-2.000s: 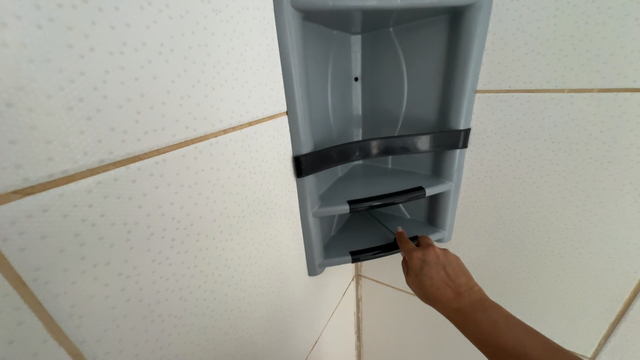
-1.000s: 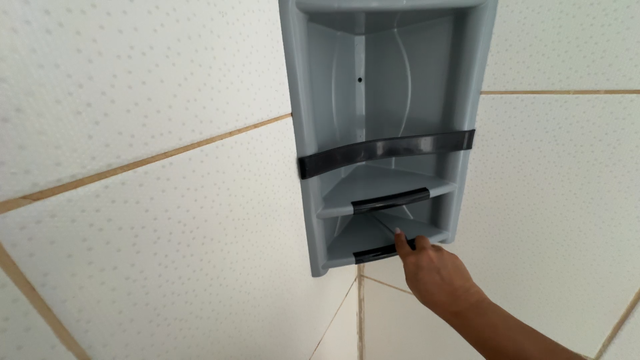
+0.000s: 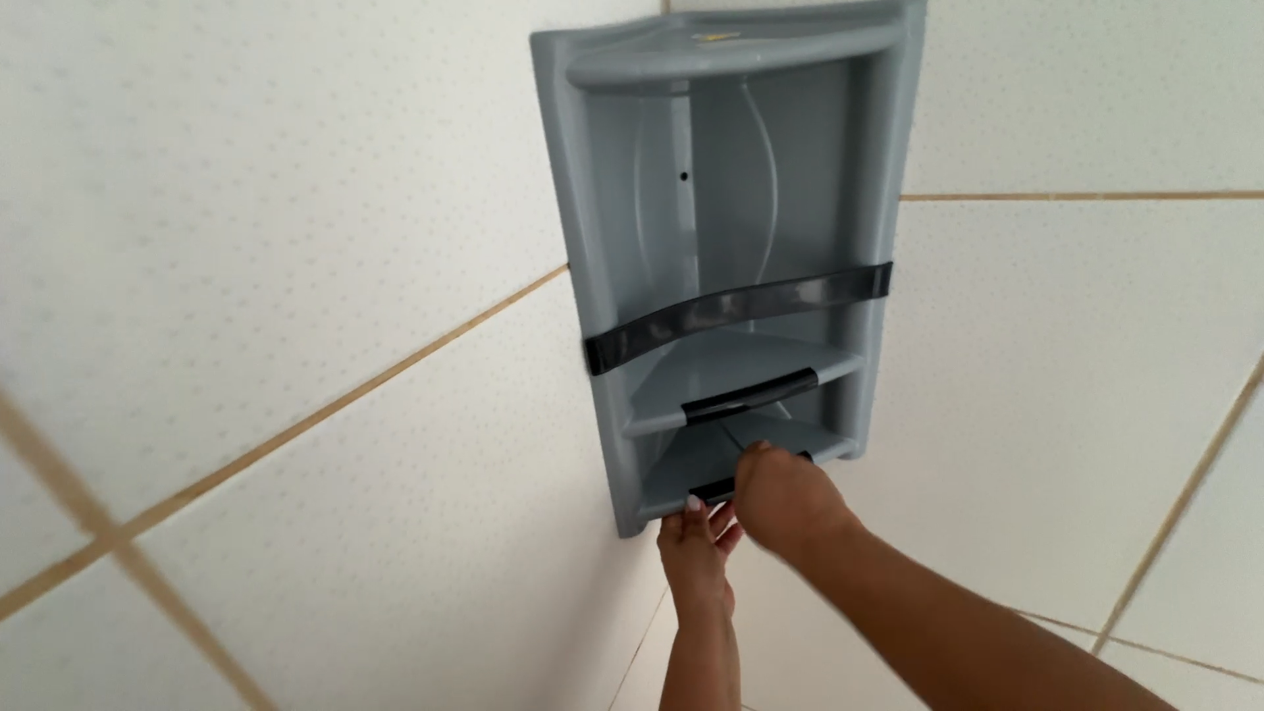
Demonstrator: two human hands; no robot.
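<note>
A grey plastic corner shelf [image 3: 815,197] stands upright where two tiled walls meet. One black strip [image 3: 741,304] crosses its tall upper bay, and shorter black strips cover the middle of the two lower shelf edges. My right hand [image 3: 790,499] is closed at the front of the lowest bay, around what looks like a thin rod-shaped tool [image 3: 732,434]; its shaft points up and inward, and its far end is hidden. Just left of and below it, my left hand [image 3: 696,553] touches the bottom shelf's front edge from below with its fingertips. Its grip is partly hidden.
White speckled wall tiles [image 3: 346,197] with tan joints surround the shelf on both sides. A small dark hole [image 3: 683,176] shows in the shelf's back corner. A yellow mark [image 3: 718,38] lies on its top surface.
My left hand has come into view at the bottom edge of the shelf. My right hand stays at the lowest bay. The view has shifted, showing the shelf's top.
</note>
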